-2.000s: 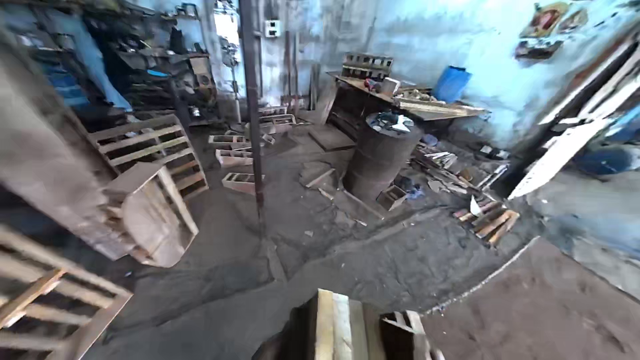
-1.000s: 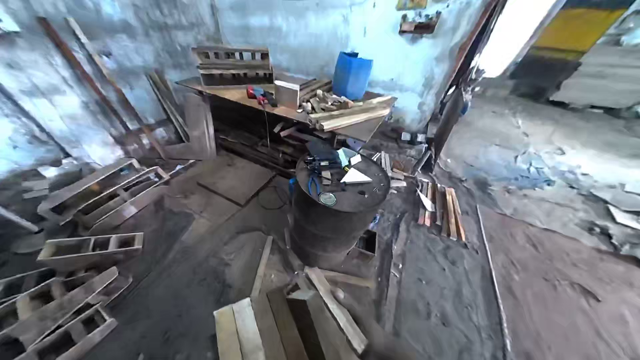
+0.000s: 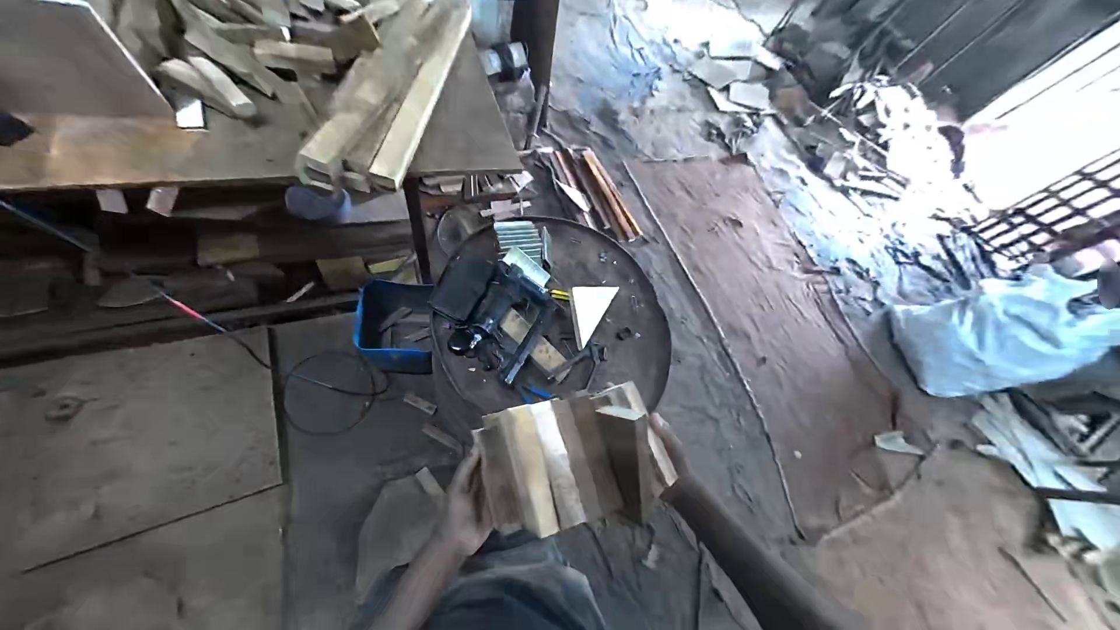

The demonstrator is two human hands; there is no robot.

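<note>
A row of short wooden boards (image 3: 564, 464), pressed side by side, is squeezed between my two hands. My left hand (image 3: 466, 503) grips its left end and my right hand (image 3: 669, 451) its right end, with those fingers partly hidden by the wood. Just beyond the boards stands a metal drum (image 3: 639, 350). On its round top lie a black nail gun (image 3: 525, 337), strips of fasteners (image 3: 518, 238), a white triangular piece (image 3: 592, 311) and small wood offcuts (image 3: 549, 354).
A wooden workbench (image 3: 236, 162) at the upper left bears long battens (image 3: 411, 96) and scraps. A blue plastic bin (image 3: 394, 357) sits left of the drum, near a hose (image 3: 324, 385) on the floor. Wood strips (image 3: 595, 192) lie behind the drum; a pale sack (image 3: 997, 332) is at right.
The view has swung and come much closer to the drum and workbench. The boards have come along, and both hands now show at their ends.
</note>
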